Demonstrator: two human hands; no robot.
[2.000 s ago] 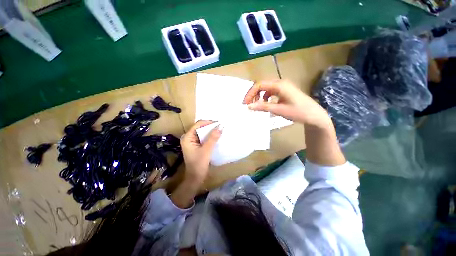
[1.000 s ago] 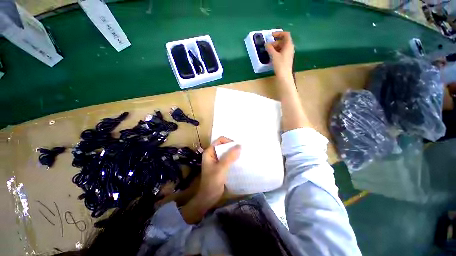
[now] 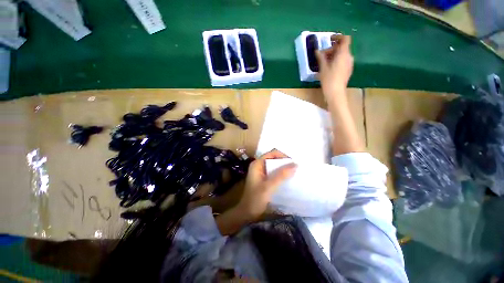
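Note:
My left hand (image 3: pixel 263 185) grips the near left edge of white sheets (image 3: pixel 298 130), thumb on top; the sheets lie on the cardboard-covered bench and bulge up near my right forearm. My right hand (image 3: pixel 336 62) is over the right side of a small white box (image 3: pixel 302 57) on the green belt. Its fingertips are at the box, and whether they hold anything is hard to tell. One black device half shows in that box; the rest is hidden by the hand. Another open white box (image 3: pixel 234 80) holds two black halves with a black cable between them.
A tangled heap of black cables (image 3: pixel 166 152) lies left of my left hand, with one bundle (image 3: pixel 84 134) apart. Grey plastic bags (image 3: pixel 428 166) lie at the right. White printed panels (image 3: pixel 146 15) stand on the belt, far left.
My right hand has moved from the sheets to the right-hand box and stays there. My left hand still holds the sheets, which now bulge up at the near right. The view has shifted.

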